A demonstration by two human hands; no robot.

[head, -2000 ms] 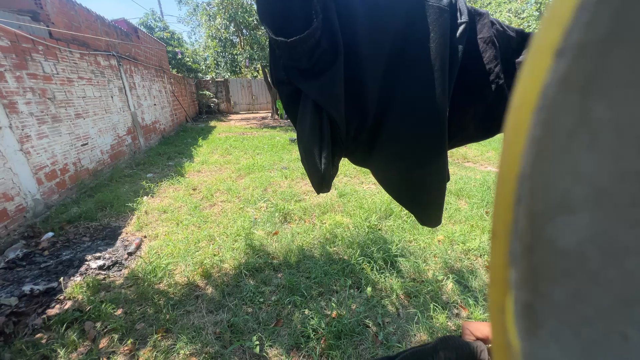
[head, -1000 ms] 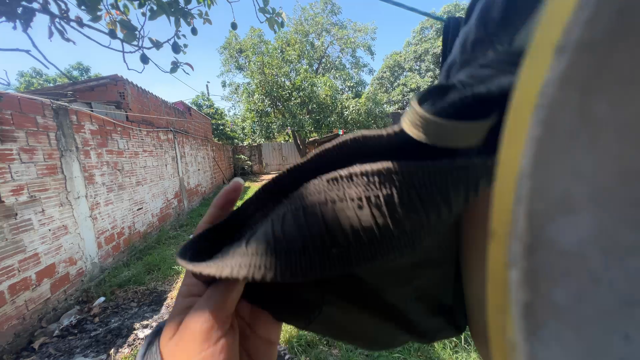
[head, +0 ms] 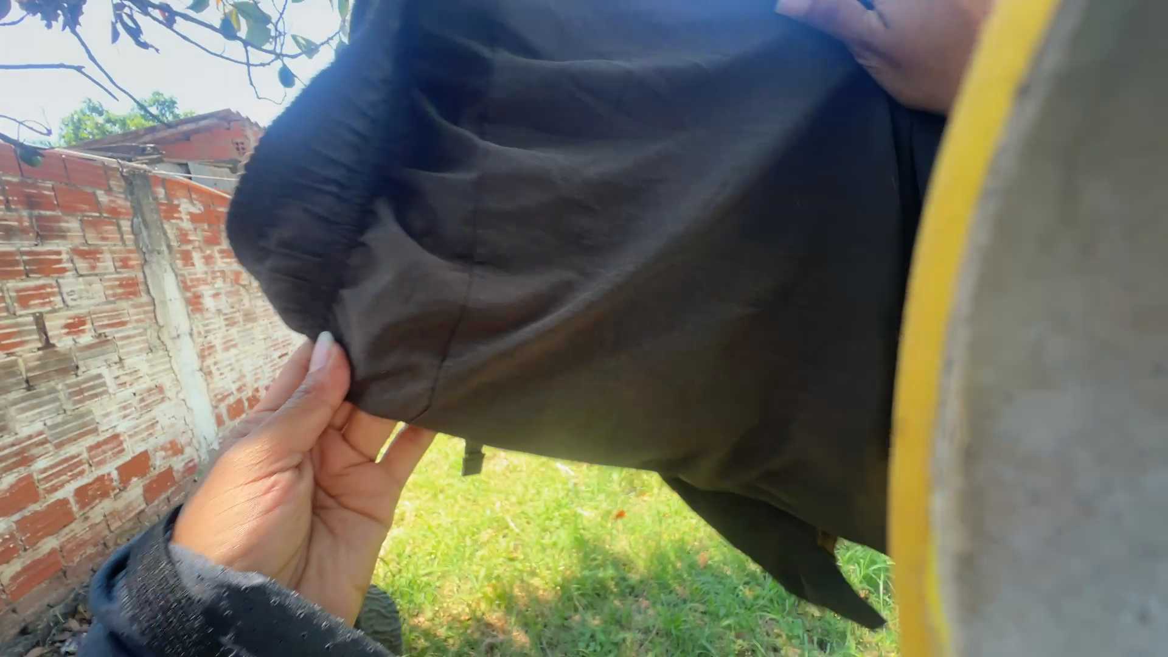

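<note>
A dark garment with a gathered elastic waistband (head: 310, 192) spans the middle of the head view, its cloth spread between my hands. My left hand (head: 301, 474), in a dark sleeve, pinches the lower end of the waistband between thumb and fingers. At the upper right, my right hand (head: 903, 41) lies against the top of the cloth; its fingers are partly cut off by the frame and the yellow edge, so its grip cannot be told. A small tag or loop (head: 472, 458) hangs under the lower edge, and a pointed flap of cloth (head: 785, 547) droops at the lower right.
A large grey surface with a yellow rim (head: 931, 319) blocks the right side, very near the camera. On the left runs a red brick wall (head: 82, 365) with a concrete post (head: 169, 292). Grass (head: 566, 566) lies below, and leafy branches (head: 246, 27) hang at the upper left.
The garment has turned from showing its open waistband to showing a broad side of cloth. My left hand still holds the waistband; my right hand has come into view at the upper right.
</note>
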